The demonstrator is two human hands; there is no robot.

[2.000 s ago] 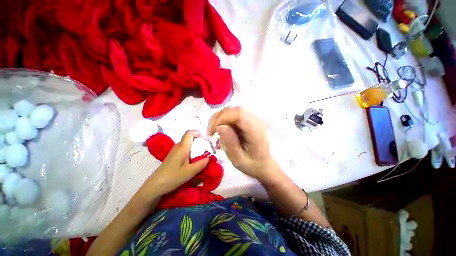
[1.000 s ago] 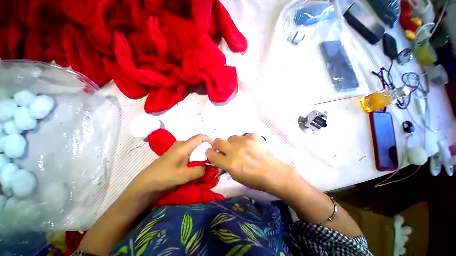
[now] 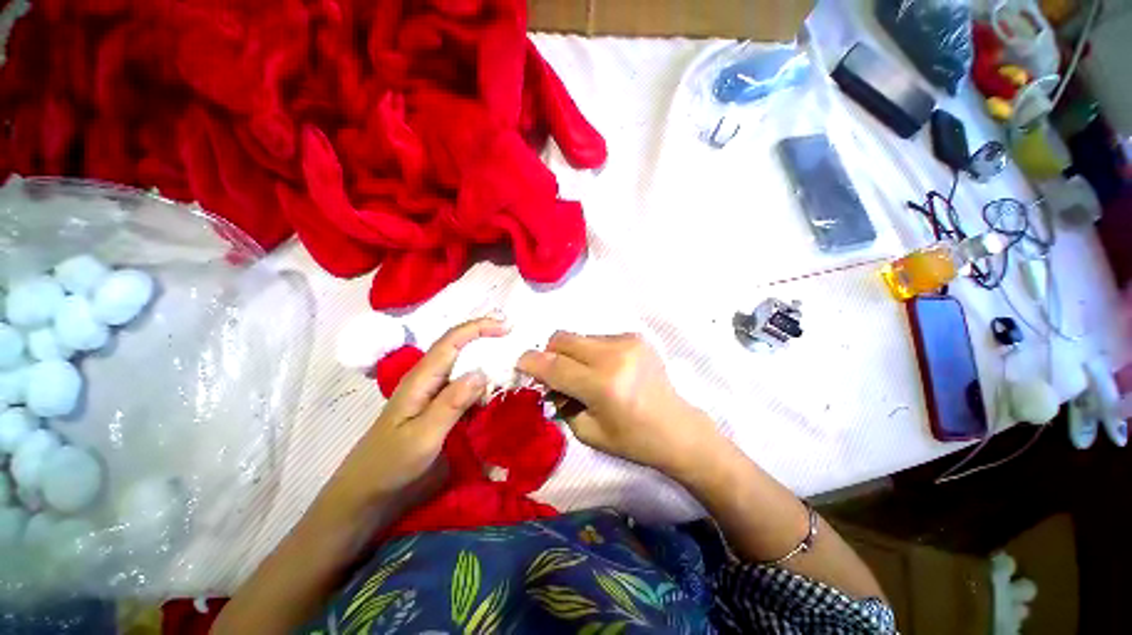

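A red plush piece [image 3: 512, 437] lies over the table's near edge and my lap. A white pompom [image 3: 494, 356] sits at its end, between my hands, and looks very bright against the cloth. My left hand [image 3: 428, 397] holds the pompom from the left with thumb and fingers. My right hand [image 3: 615, 395] pinches at the pompom's right side, where it meets the red plush. A small dark tool [image 3: 567, 406] shows partly under my right hand. No needle or thread can be made out.
Red plush pieces [image 3: 410, 161] are heaped at upper left. A clear bag of pompoms [image 3: 186, 409] lies at left, and another white pompom [image 3: 370, 340] near my left hand. A metal object [image 3: 770, 324], amber bottle [image 3: 919, 273], phone [image 3: 946, 366] and cables [image 3: 1020, 226] are at right.
My left fingers have opened wider around the pompom, and more of the red plush below it shows. My right hand has come down from its raised position to the pompom's side.
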